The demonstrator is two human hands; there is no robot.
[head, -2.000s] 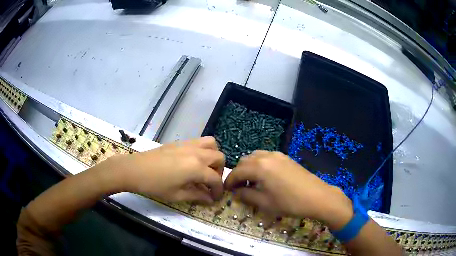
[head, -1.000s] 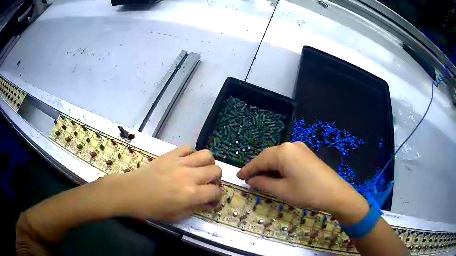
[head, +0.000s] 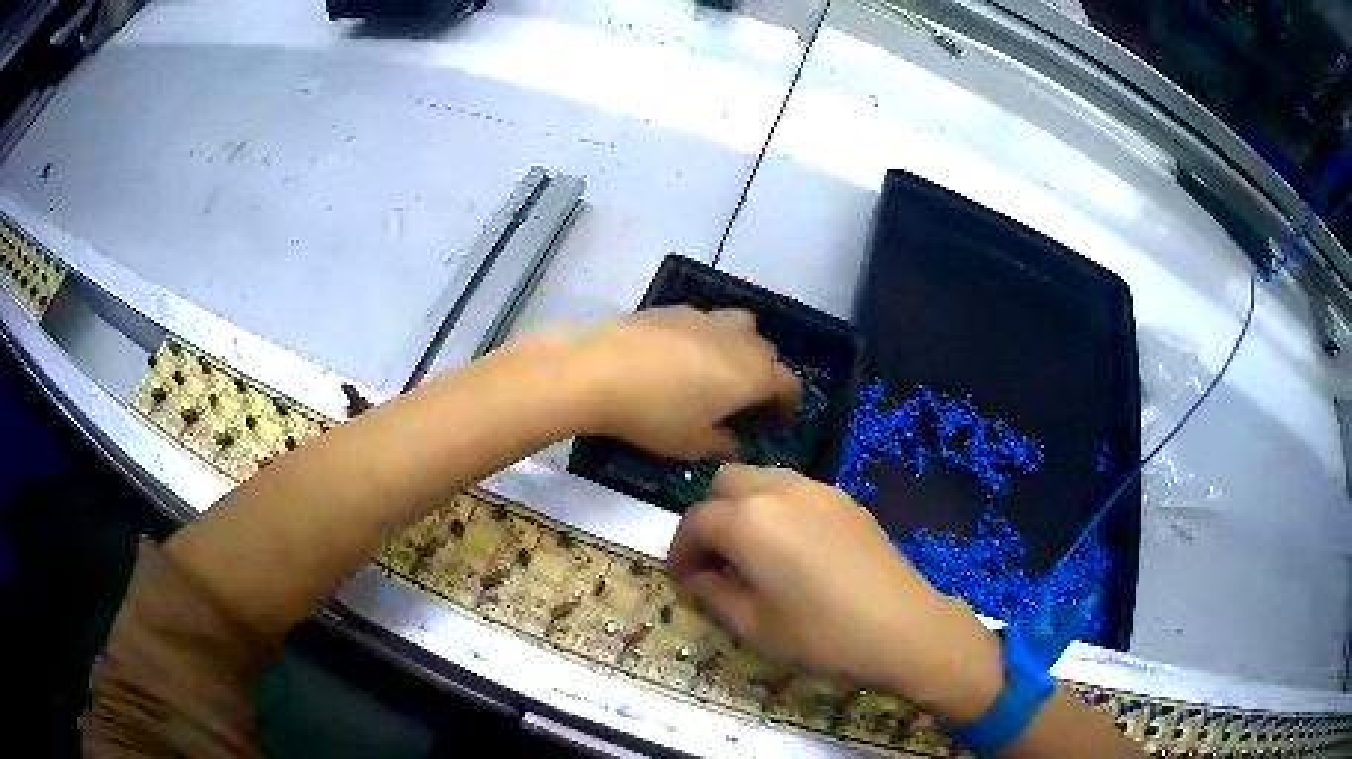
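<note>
The tan circuit board panel (head: 578,601) lies in the track along the near edge, dotted with dark parts. My left hand (head: 675,383) reaches into the small black bin (head: 615,466), fingers over the green components (head: 808,403); whether it grips any cannot be seen. My right hand (head: 786,578) is over the panel at the bin's near side, fingers curled with tips hidden, so what it holds cannot be told. A blue strap is on my right wrist.
A large black tray (head: 996,282) with loose blue components (head: 949,445) stands right of the bin. A slotted grey metal bar (head: 519,267) lies left of it. Dark small parts sit on the pale rail (head: 193,323). A thin blue cord runs up at right.
My left hand has moved from the panel up and right into the small bin. My right hand has shifted slightly down and left, its fingers now more curled.
</note>
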